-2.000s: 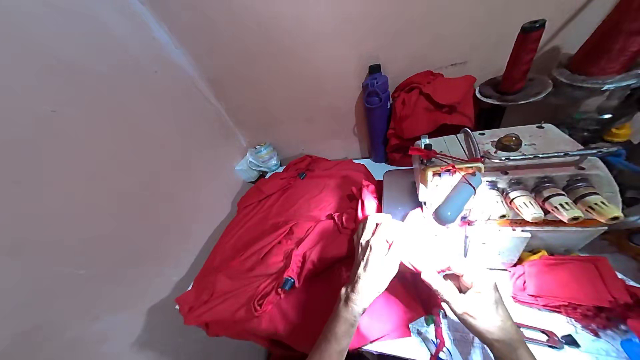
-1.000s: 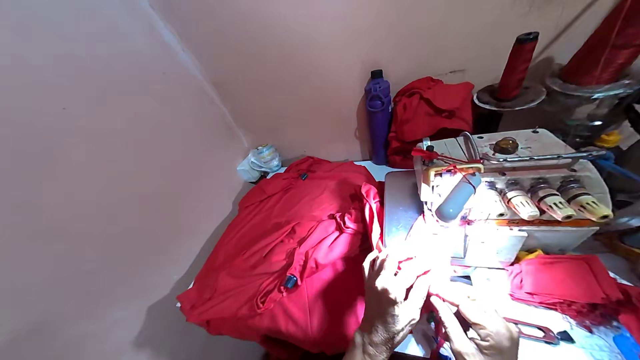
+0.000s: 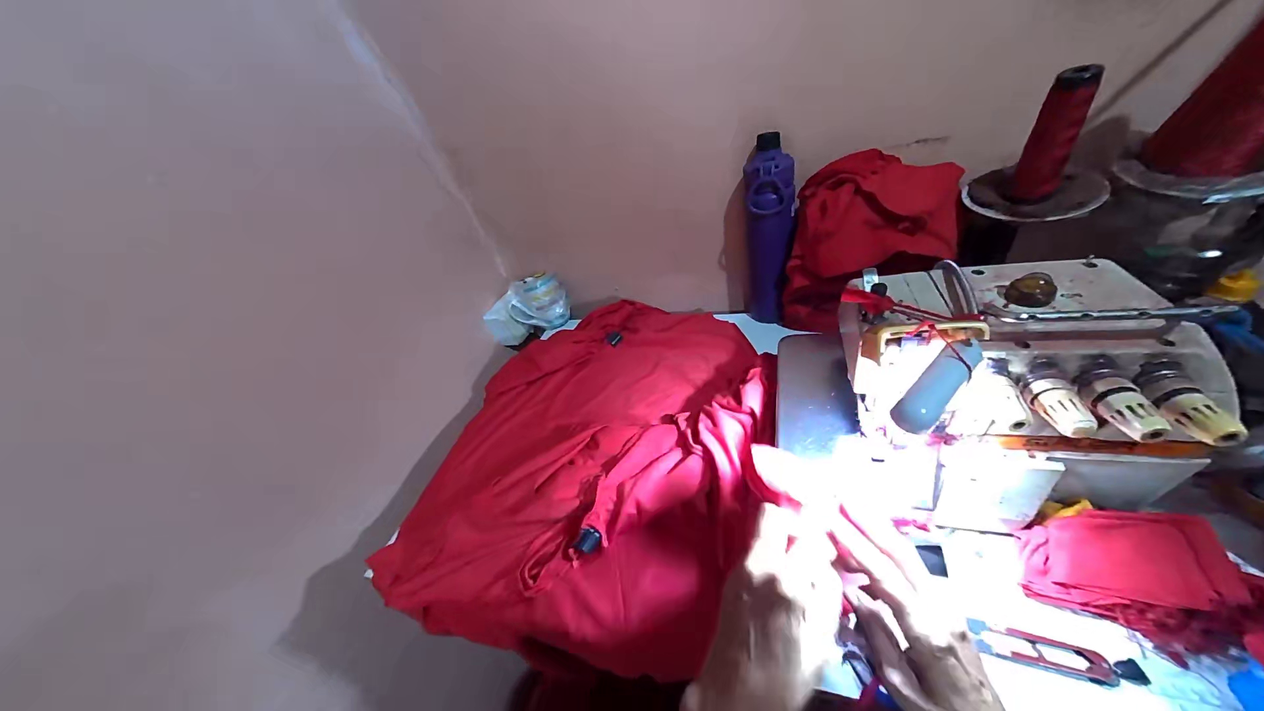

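Observation:
A white overlock sewing machine point(image 3: 1086, 395) stands at the right, its lamp glaring over the needle area. My left hand point(image 3: 780, 592) lies on red fabric point(image 3: 780, 474) just in front of the machine, its fingers washed out by the light. Close beside it on the right, my right hand point(image 3: 913, 622) has its fingers extended over the same fabric; whether either hand pinches the cloth is hidden by glare and blur. A large heap of red garments point(image 3: 592, 474) with dark toggles reaches up to my left hand. Red thread snips point(image 3: 1057, 652) lie to the right of my right hand.
A purple bottle point(image 3: 769, 237) and a bundled red cloth point(image 3: 874, 222) stand against the wall behind. Red thread cones point(image 3: 1057, 138) rise at the back right. Folded red pieces point(image 3: 1136, 563) lie in front of the machine. A plastic-wrapped item point(image 3: 533, 304) sits beyond the heap's far corner.
My right hand has moved left since two seconds ago and is now close beside my left hand. Both hands are nearer the machine than one second ago.

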